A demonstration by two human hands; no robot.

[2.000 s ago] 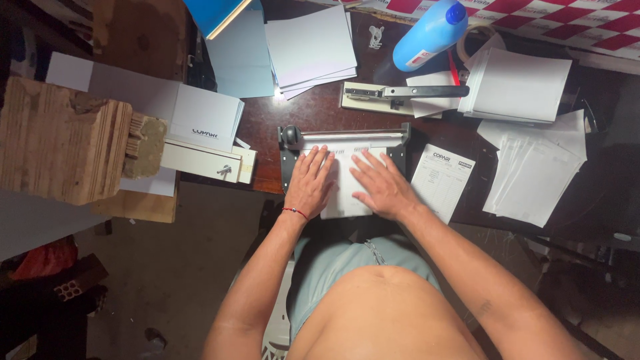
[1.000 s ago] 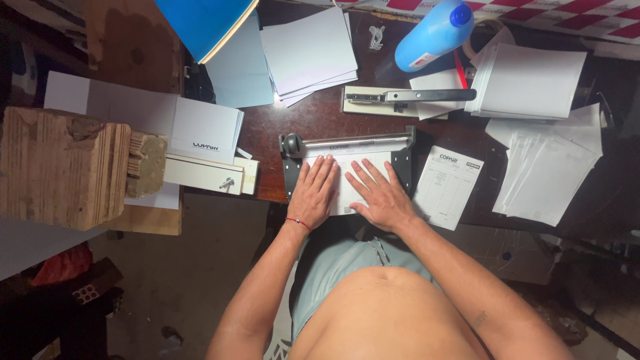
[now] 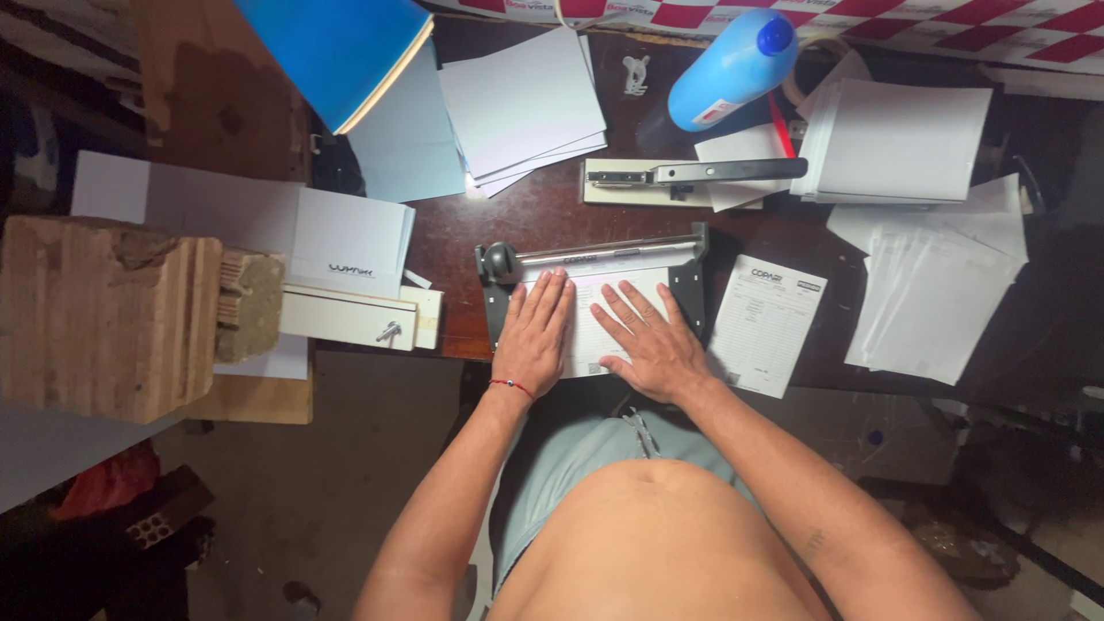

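Note:
A rotary paper trimmer (image 3: pixel 690 297) lies at the table's front edge, its round black cutter head (image 3: pixel 499 260) at the left end of the rail. Printed paper (image 3: pixel 588 323) rests on its bed and reaches under the rail. My left hand (image 3: pixel 539 332) lies flat on the sheet's left part, fingers together and pointing at the rail. My right hand (image 3: pixel 651 341) presses flat on the right part, fingers spread. Neither hand grasps anything. Just right of the trimmer sits another printed form (image 3: pixel 768 326).
Behind the trimmer are a long-arm stapler (image 3: pixel 724 171), a blue bottle (image 3: pixel 733 69) and white paper stacks (image 3: pixel 526 103). More paper (image 3: pixel 901 142) and loose sheets (image 3: pixel 931 293) lie right. At left stand a wooden block (image 3: pixel 112 315), printed sheets (image 3: pixel 349 237) and a blue lamp shade (image 3: pixel 336 52).

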